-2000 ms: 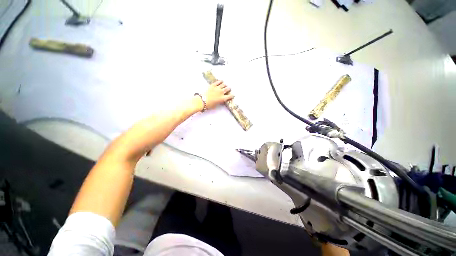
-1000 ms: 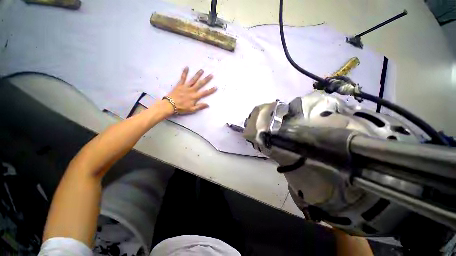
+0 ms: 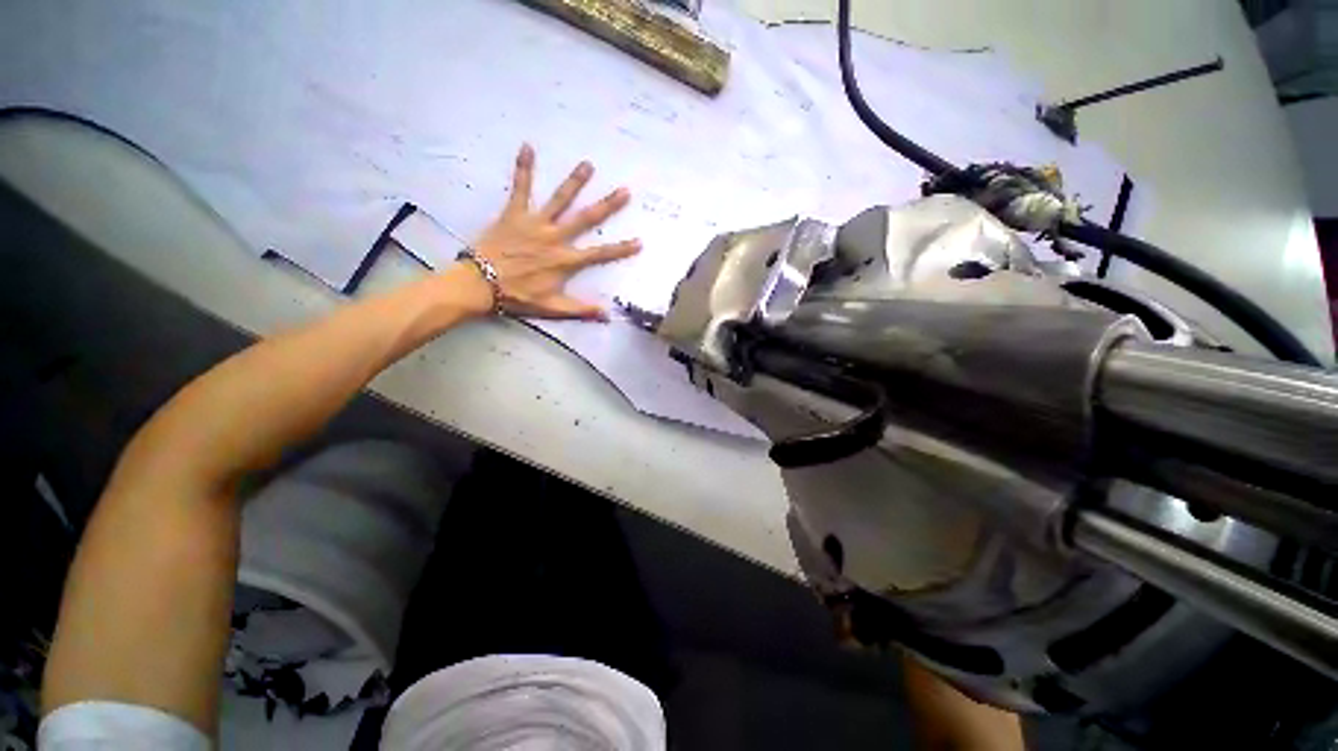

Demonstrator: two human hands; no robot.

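My left hand (image 3: 552,245) lies flat with fingers spread on the white marker paper (image 3: 382,132), just left of the machine's front tip. The paper tops a stack with a thin dark edge. The straight-knife cutting machine (image 3: 939,440) fills the right side, its silver head scuffed and shiny rods running to the right edge. A narrow metal part (image 3: 637,314) juts from its front near my fingertips. My right hand is hidden behind or under the motor; only a piece of forearm shows below it.
A worn yellow-brown cloth weight (image 3: 646,40) lies at the top. A lay clamp (image 3: 1059,121) stands at the upper right. The black power cable (image 3: 895,140) with a taped joint crosses above the machine. A white bin (image 3: 316,543) with dark scraps stands below the table edge (image 3: 587,477).
My left hand let go of the cloth weight and now lies spread on the paper. That weight now sits farther up. The machine head has come closer to my fingers and looks larger.
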